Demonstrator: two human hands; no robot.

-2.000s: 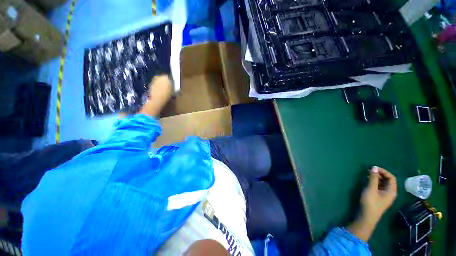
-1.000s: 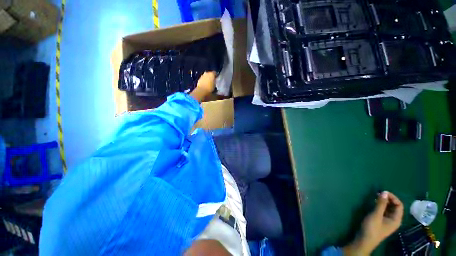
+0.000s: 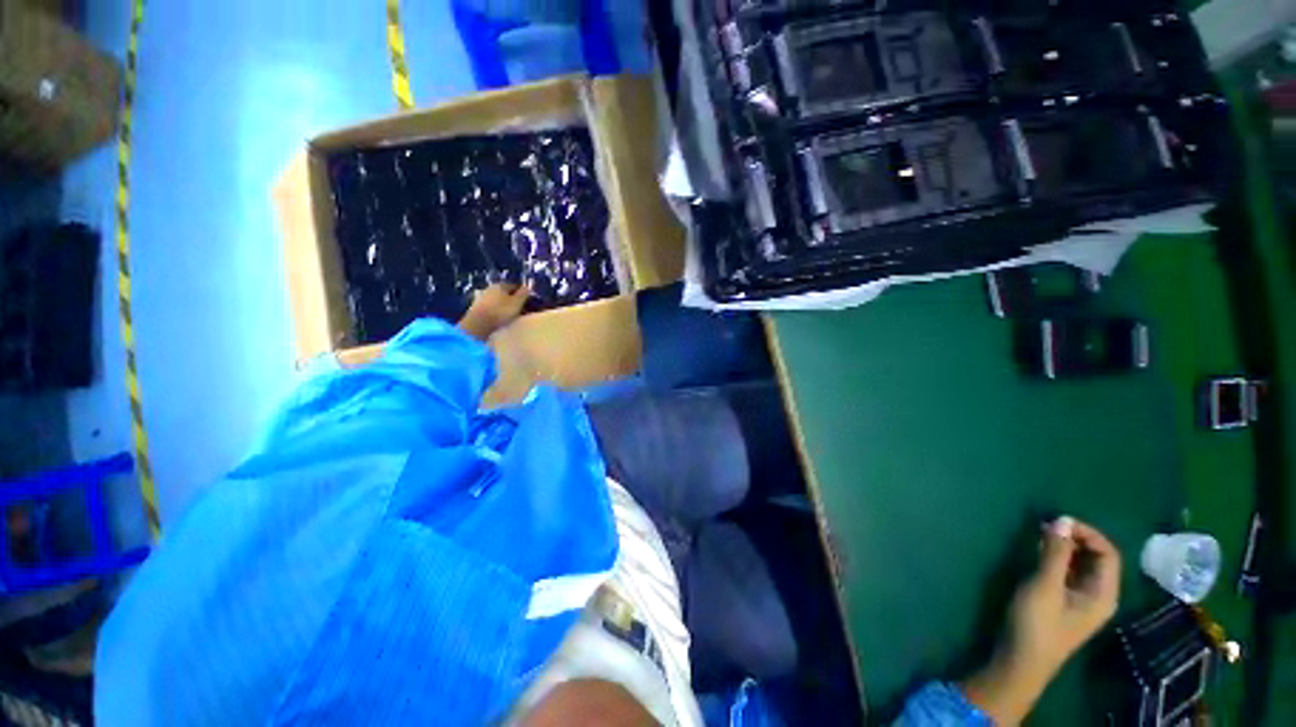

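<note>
A glossy black moulded tray [image 3: 441, 220] lies flat inside an open brown carton [image 3: 576, 348] on the floor at left. My left hand [image 3: 498, 305] is at the carton's front edge, at the tray's near edge; its fingers are small and blurred, so I cannot tell whether they grip the tray. My right hand [image 3: 1073, 575] is over the green bench [image 3: 938, 426], thumb and fingertips close together; whether something tiny is between them cannot be told.
A stack of black blister trays [image 3: 924, 156] with whitish separator sheets stands at the bench's far end. Black housings [image 3: 1094, 345], a framed piece [image 3: 1228, 403], a whitish pot [image 3: 1183, 564] and part-built units [image 3: 1173, 668] lie at right. A blue stool [image 3: 64, 526] stands at far left.
The black tray has gone from tilted above the carton to flat inside it. The whitish sheet beside it no longer shows there. My right hand keeps its pose over the bench.
</note>
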